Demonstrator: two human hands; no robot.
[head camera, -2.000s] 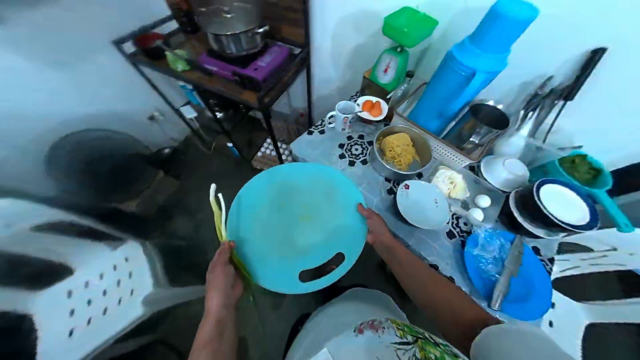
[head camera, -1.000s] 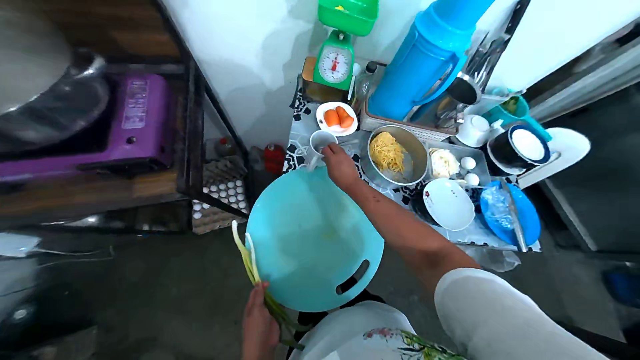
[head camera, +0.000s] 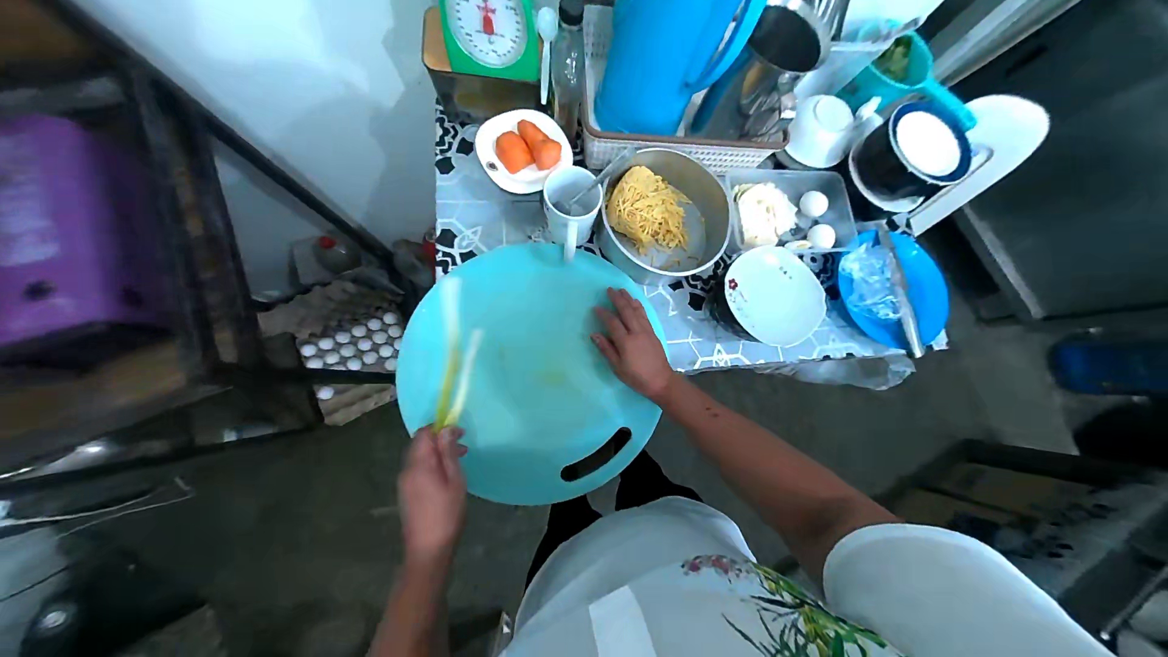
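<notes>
A round turquoise cutting board (head camera: 538, 365) with a slotted handle lies flat in front of me, its far edge by a white mug (head camera: 573, 203) with a spoon in it. My left hand (head camera: 432, 497) grips spring onion stalks (head camera: 456, 379), slightly blurred, over the board's left side. My right hand (head camera: 636, 347) rests on the board's right part with fingers spread, holding nothing. Beyond the board are a plate (head camera: 488, 164) of peeled carrot pieces and a metal pot (head camera: 721, 214) holding yellow noodles.
On the patterned tablecloth stand a white bowl (head camera: 776, 297), a clear container with eggs (head camera: 813, 203), a blue plate (head camera: 929, 283) with a knife (head camera: 902, 292), a basket with a blue jug (head camera: 643, 68), and a green scale (head camera: 493, 36). A metal rack (head camera: 246, 356) and egg trays (head camera: 356, 345) are at the left.
My right hand has left the white mug and come down onto the board. The spring onion in my left hand has moved from beside the board to over it. The view has moved closer.
</notes>
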